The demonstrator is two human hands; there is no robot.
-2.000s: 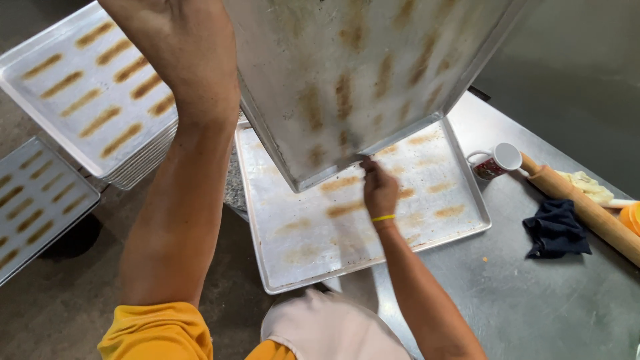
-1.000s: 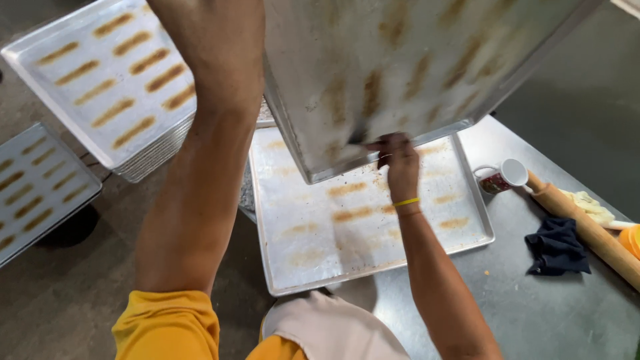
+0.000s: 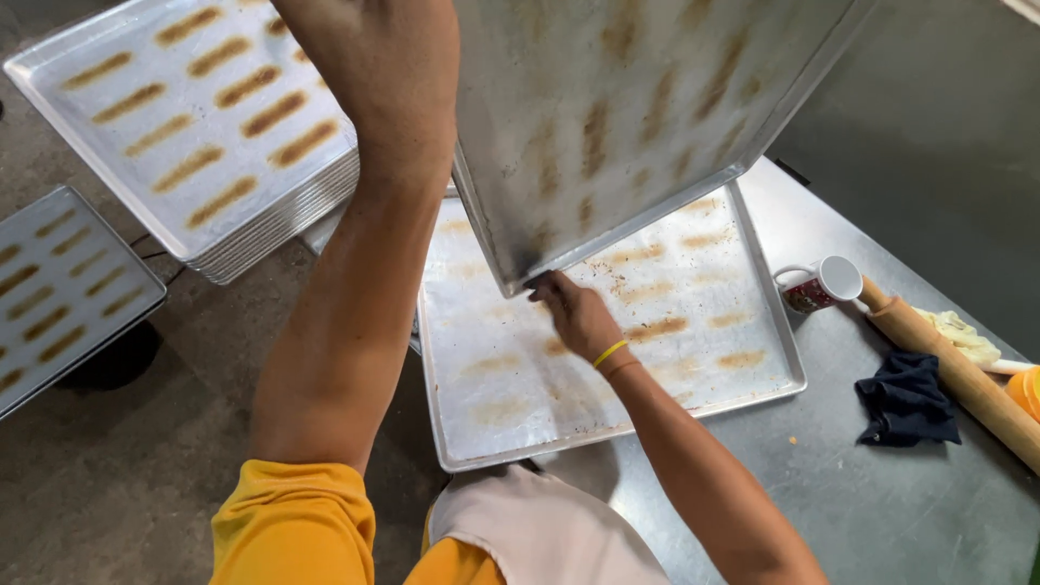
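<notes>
A metal baking tray with brown streaks (image 3: 650, 106) is tilted up on its edge at the top centre. My left hand (image 3: 390, 57) is raised beside its left side; its fingers run out of the frame, so their grip is hidden. Near the raised tray's lower left corner, my right hand (image 3: 577, 313), with a yellow band on the wrist, holds a small dark object (image 3: 543, 280) against the tray's inner face; its kind cannot be told. Below lies a second baking tray (image 3: 504, 406) with brown marks and scattered crumbs.
Left stands a stack of baking trays (image 3: 268, 236), with another marked tray (image 3: 81, 301) lower down. On the steel table (image 3: 731, 487), to the right, are a patterned mug (image 3: 816, 284), a navy cloth (image 3: 908, 398), a wooden rolling pin (image 3: 959, 374) and a pale cloth (image 3: 963, 335).
My right hand has moved along the raised tray's lower edge, down and left to its corner. My left hand stays up beside the tray.
</notes>
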